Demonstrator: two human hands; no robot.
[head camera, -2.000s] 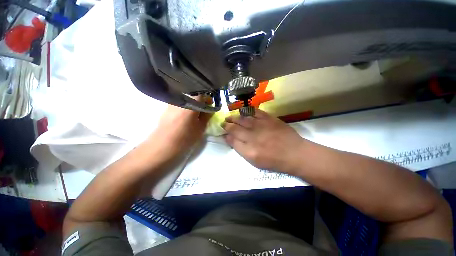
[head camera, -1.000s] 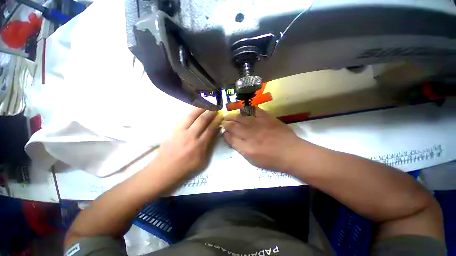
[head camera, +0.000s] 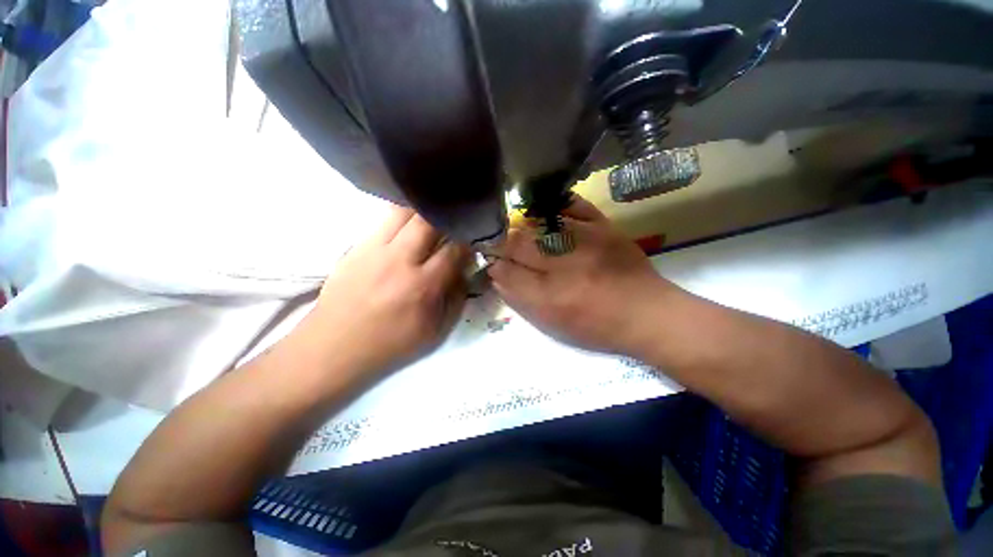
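Observation:
A large white cloth (head camera: 163, 218) lies bunched over the left of the table, left of the sewing machine head (head camera: 436, 98). My left hand (head camera: 394, 285) lies just below the head with its fingers bent at the cloth near the needle area. My right hand (head camera: 577, 277) is close beside it on the right, fingertips bent together under the thread tension knob (head camera: 653, 174). A small edge of cloth (head camera: 479, 261) shows between the fingertips of both hands. The needle and presser foot are mostly hidden by the head.
The white table (head camera: 566, 375) has a printed measuring scale (head camera: 871, 310) along its front edge. The beige machine bed (head camera: 740, 180) runs off to the right. Blue perforated baskets (head camera: 310, 509) are below the table. The machine head hangs close above my hands.
The view has moved closer to the machine head, which looks larger and hides the orange-red tape. The cloth at left is spread further to the left. Both hands stay near the needle.

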